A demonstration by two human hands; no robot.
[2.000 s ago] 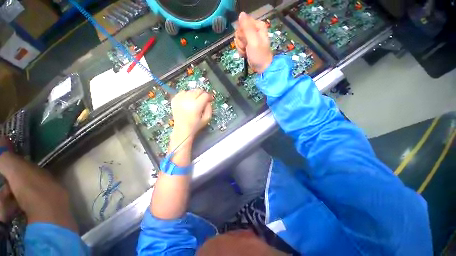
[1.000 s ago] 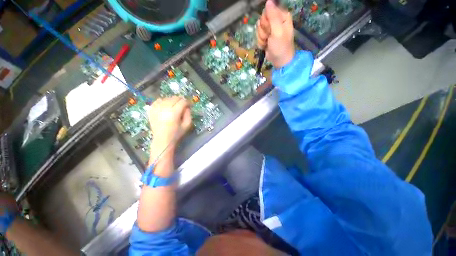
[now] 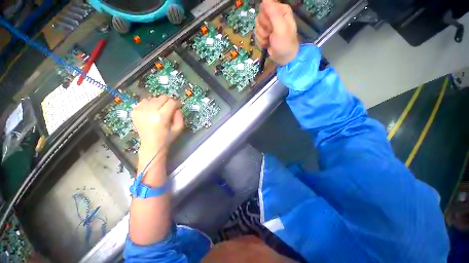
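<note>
My right hand point(image 3: 276, 32) is closed around a slim dark hand tool point(image 3: 263, 62), whose dark end points down beside a green circuit board point(image 3: 239, 71) with an orange component. My left hand point(image 3: 157, 119), with a blue wrist strap point(image 3: 149, 191), hovers with curled fingers over the boards in the nearer carrier tray point(image 3: 177, 154). Its fingertips are hidden, so I cannot tell if it holds anything. More boards, such as one at the tray's back point(image 3: 163, 79), lie in the trays.
A shiny conveyor rail point(image 3: 226, 136) runs between me and the trays. A pale tray with a loose blue cord point(image 3: 88, 215) is at lower left. Behind are a white page point(image 3: 67, 102), a red pen point(image 3: 92, 61), a plastic bag point(image 3: 19, 126), a turquoise fan point(image 3: 146, 18) and a coiled blue cord point(image 3: 51, 54).
The trays, boards and fan have shifted left and up in the view. My right hand with the tool has moved toward the board's right side. The person's arm at lower left is out of view.
</note>
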